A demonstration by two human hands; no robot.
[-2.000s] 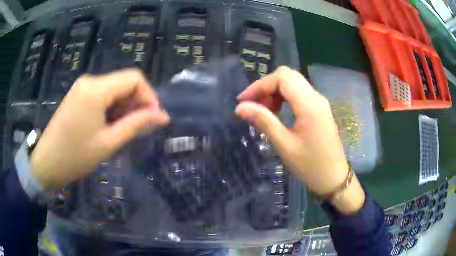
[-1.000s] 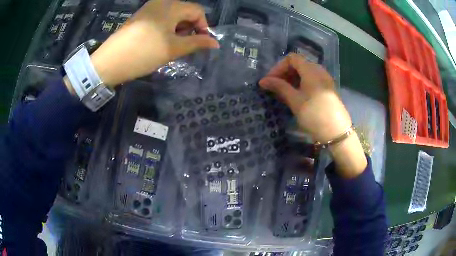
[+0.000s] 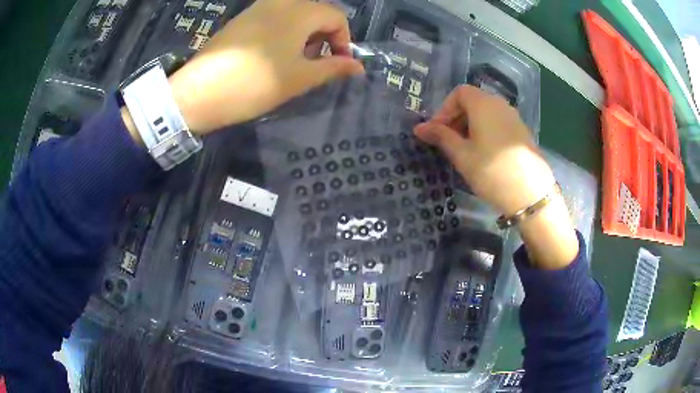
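Observation:
A clear flexible sheet with rows of small black rings hangs over the phones in a clear blister tray. My left hand pinches a shiny clear film at the sheet's upper left. My right hand pinches the sheet's upper right edge between thumb and finger. Black phone bodies lie in the tray's pockets: one with a white label at left, one partly under the sheet, and one at right. Whether film and sheet are joined between my hands is unclear.
A red-orange divided bin stands on the green mat at right. A narrow whitish dotted sheet lies below it. A pale clear sheet lies partly behind my right forearm. More phones show at the lower right edge.
The blurred sheet now shows its ring rows clearly and hangs lower than two seconds ago. Over the last second both hands shifted slightly right in the picture, still pinching.

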